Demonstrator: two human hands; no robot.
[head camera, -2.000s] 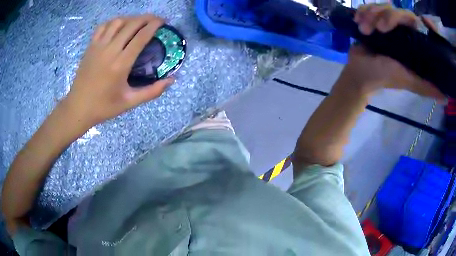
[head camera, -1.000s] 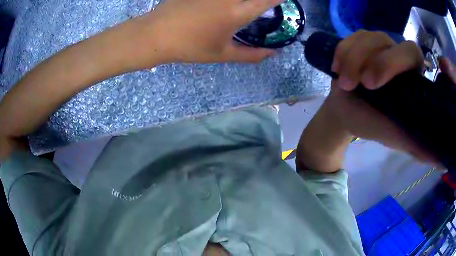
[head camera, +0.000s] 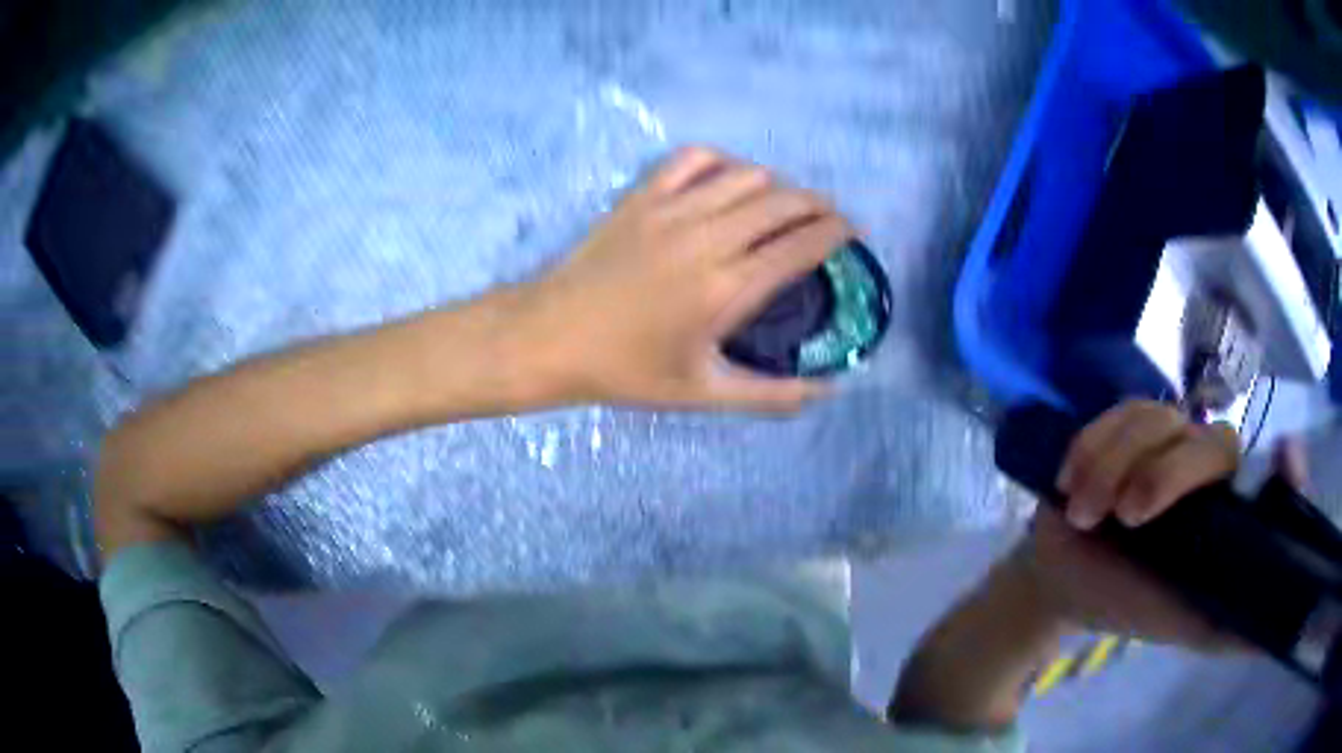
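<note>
My left hand holds the round black housing unit down on the bubble wrap, fingers over its far side and thumb along its near side. A green circuit board with light dots shows inside its right part. My right hand is closed around the thick black electric screwdriver at the right, its front end pointing left towards the unit. The screwdriver is apart from the unit. Its tip is blurred, and I cannot tell whether a screw is on it.
The blue plastic bin stands at the right, with the white-silver screw feeder by it. A dark tray lies at the far left on the bubble wrap. Yellow-black tape marks the grey floor.
The view has shifted, bringing the feeder and the dark tray into sight. My right hand and the screwdriver have moved away from the unit, to the right. My left hand still holds the unit.
</note>
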